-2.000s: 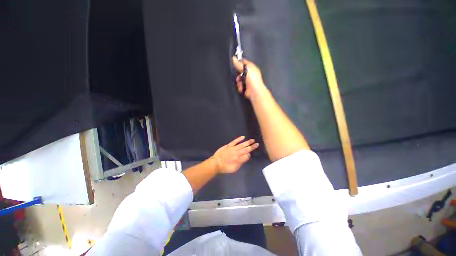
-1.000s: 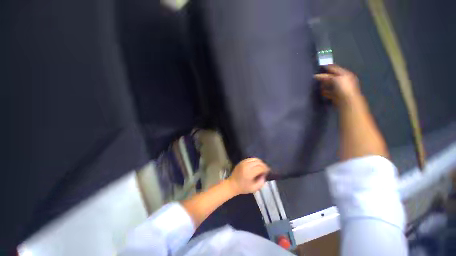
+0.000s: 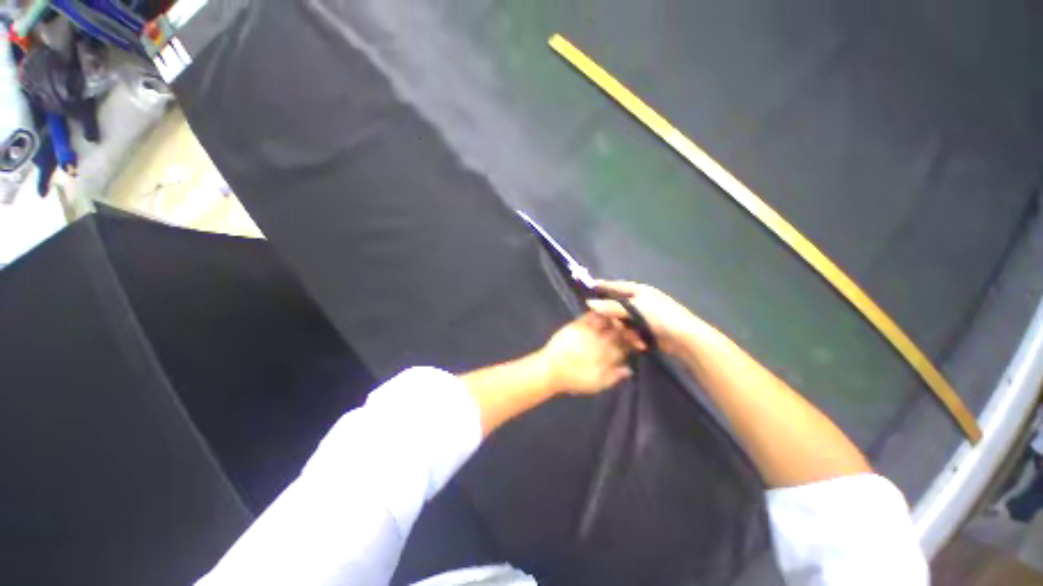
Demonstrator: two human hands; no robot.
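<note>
Black fabric (image 3: 343, 195) lies over the table and falls in folds toward me below my hands. My right hand (image 3: 643, 315) holds the dark handles of the fabric shears (image 3: 578, 272); their pale blades point up and left along the fabric's edge. My left hand (image 3: 592, 353) is closed on the black fabric, right beside my right hand, and pinches it near the shear handles. The fingertips of my left hand are partly hidden in the fabric.
A yellow yardstick (image 3: 766, 218) lies diagonally on the cloth at the right. The white table edge rail (image 3: 984, 458) curves at the lower right. More black cloth (image 3: 92, 401) hangs at the left. Tools and clutter (image 3: 69, 80) stand at the upper left.
The view has turned, and the yardstick now lies diagonally. My hands have come together from apart. The blades now show along the fabric's edge, and the fabric bunches below my hands.
</note>
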